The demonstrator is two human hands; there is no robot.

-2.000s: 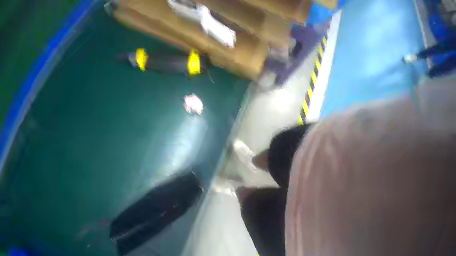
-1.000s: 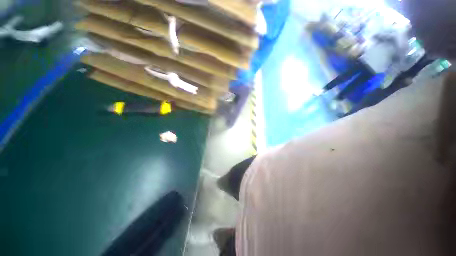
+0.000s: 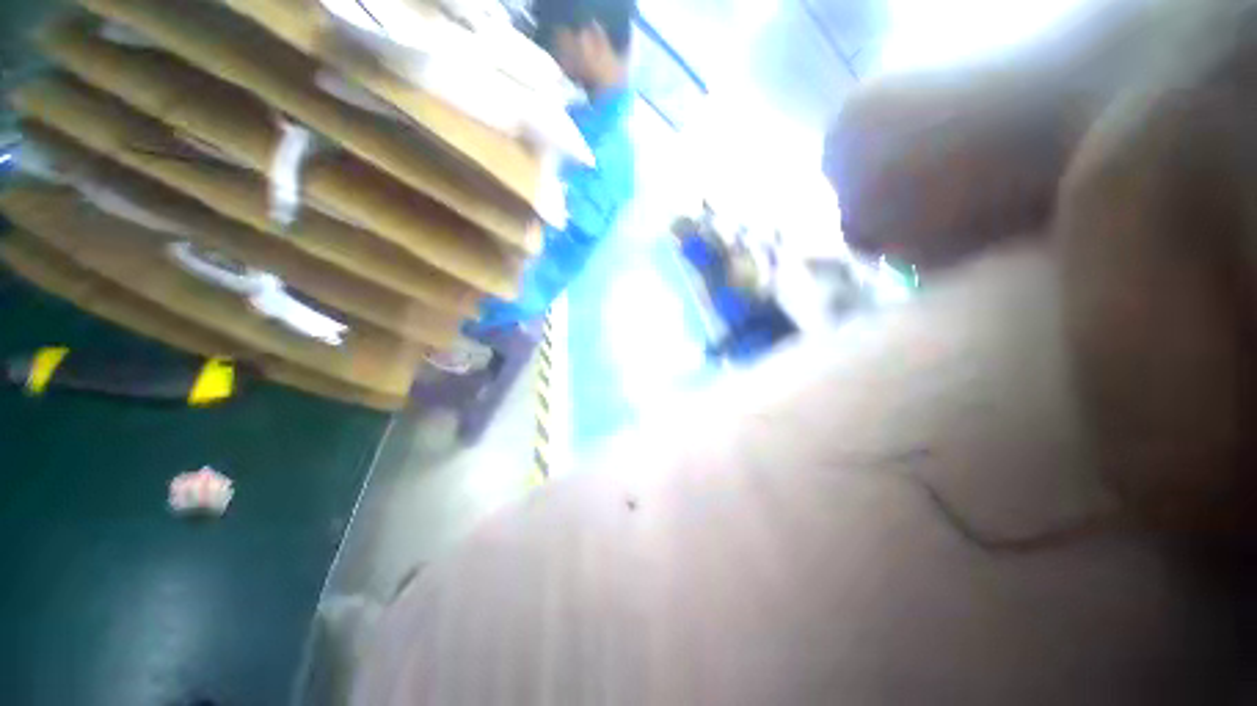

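Observation:
No hand shows clearly. A large, blurred brownish-pink shape [image 3: 951, 173] at the upper right may be part of an arm; I cannot tell which. Nearest in front are white curved housings [image 3: 262, 290] between tan cardboard sheets [image 3: 372, 372], stacked in layers at the upper left. Another white housing piece [image 3: 287, 173] sticks out higher in the stack, and more white parts lie on top. A dark tool with yellow bands [image 3: 131, 377] lies below the stack on the green surface. A small whitish-pink item [image 3: 201, 491] lies below the tool.
A person in blue [image 3: 600, 179] is behind the stack. The green surface [image 3: 124, 607] ends at an edge beside a pale floor strip. Yellow-black tape [image 3: 543, 400] borders the blue floor [image 3: 593, 331]. My light pink clothing [image 3: 772, 579] fills the lower right. Blurred equipment is farther back.
The view has swung, so the stack looks larger and farther left. The person in blue and the blurred brownish shape now show. The long dark object on the green surface has left the view.

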